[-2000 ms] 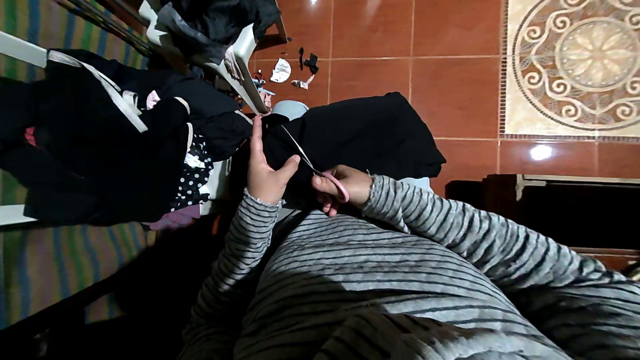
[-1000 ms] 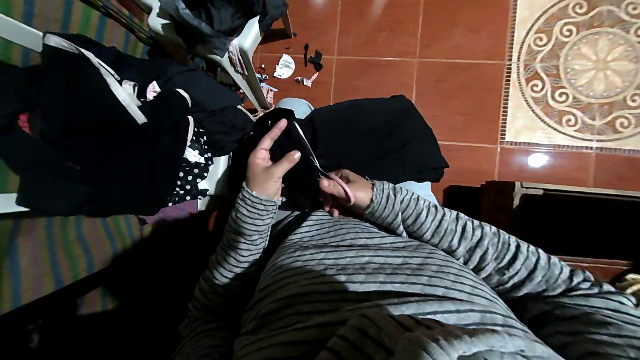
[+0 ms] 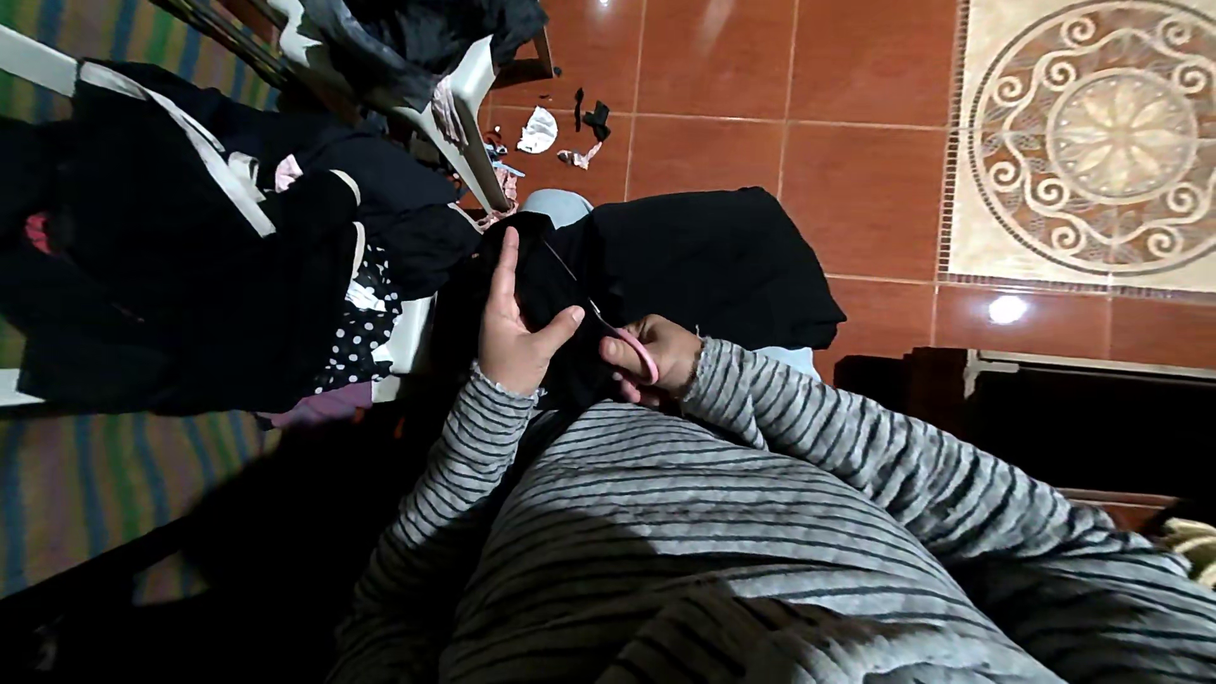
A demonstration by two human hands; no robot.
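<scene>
Black cloth (image 3: 703,266) lies over my lap and reaches up under both hands. My right hand (image 3: 655,356) grips a pair of scissors (image 3: 638,353) by the pink handle; the blades point up and left along the cloth. My left hand (image 3: 521,328) rests on the cloth to the left of the blades, index finger stretched upward and thumb spread to the right. Its other fingers are hidden, perhaps in or under the cloth, so its hold cannot be made out.
Dark clothes (image 3: 190,237) and a polka-dot fabric (image 3: 366,332) are heaped on a white plastic chair (image 3: 410,337) at the left. Another white chair (image 3: 472,85) bears dark cloth. Fabric scraps (image 3: 539,130) lie on the tiled floor (image 3: 712,66). Dark furniture (image 3: 1073,418) stands at the right.
The left hand's index finger and thumb have shifted slightly over the black cloth. The scissors stay in my right hand, at nearly the same place.
</scene>
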